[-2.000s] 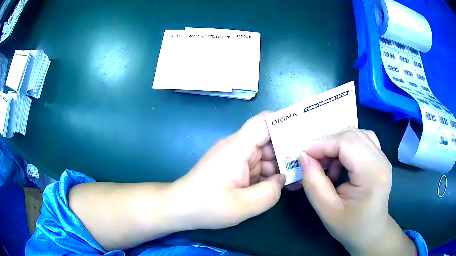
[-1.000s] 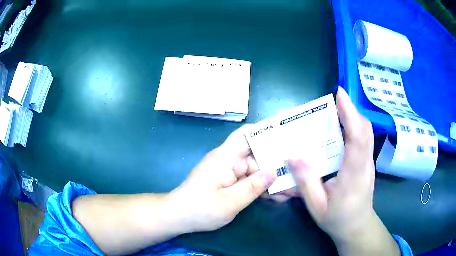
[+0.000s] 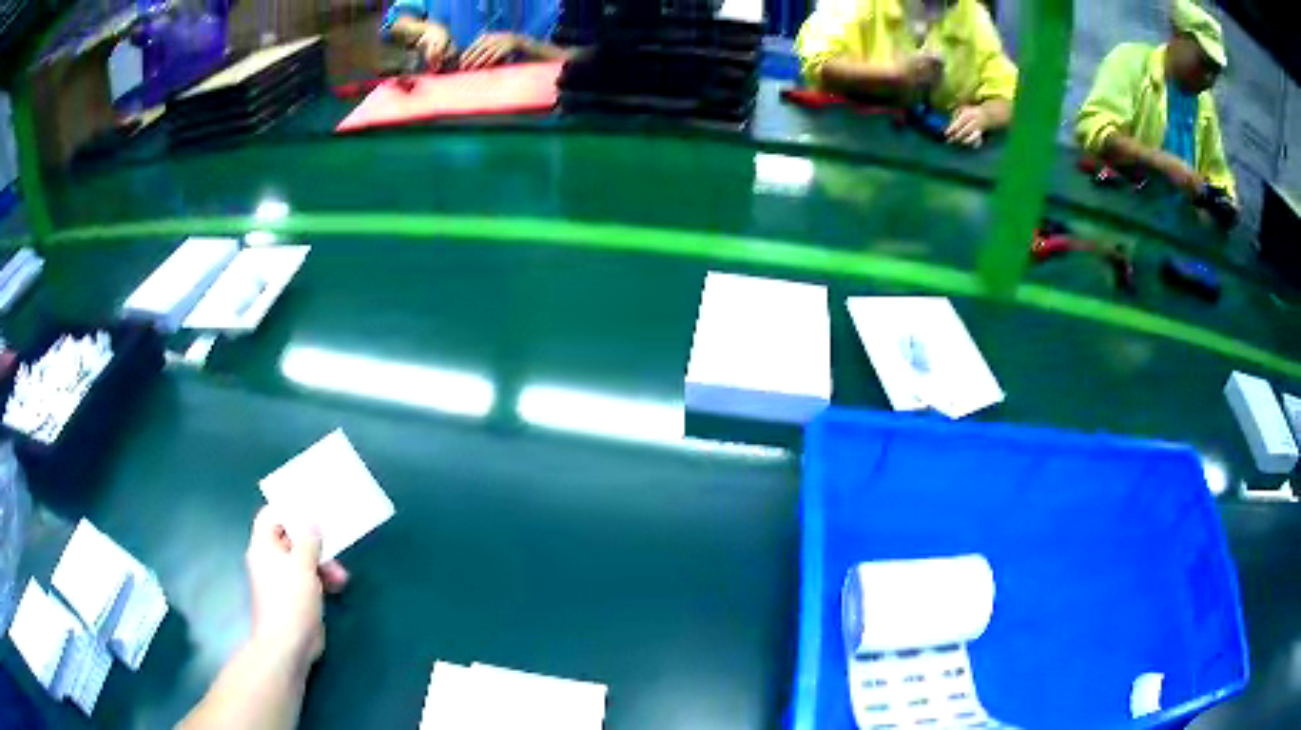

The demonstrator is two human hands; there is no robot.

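Observation:
My left hand (image 3: 290,582) is stretched out at the left and grips a white card (image 3: 330,495) by its lower edge, above the dark green bench. The print on the card cannot be made out. My right hand is not in view. The card stack (image 3: 514,699) lies at the bottom edge, cut off by the frame. Finished card piles (image 3: 107,592) lean at the far left, beside my left hand. The label roll (image 3: 920,602) lies in the blue plastic bin (image 3: 1020,442), its barcode tail running down out of the frame.
A black tray (image 3: 89,414) of small white pieces stands at the left. A white box (image 3: 759,342) and flat white papers (image 3: 925,354) lie behind the bin. More white stacks (image 3: 183,281) lie at the back left. Green edging and a post (image 3: 1024,157) stand before several people working opposite.
The view has tilted up. My left hand has moved left with the card, towards the card piles. My right hand has let go of the card and left the view.

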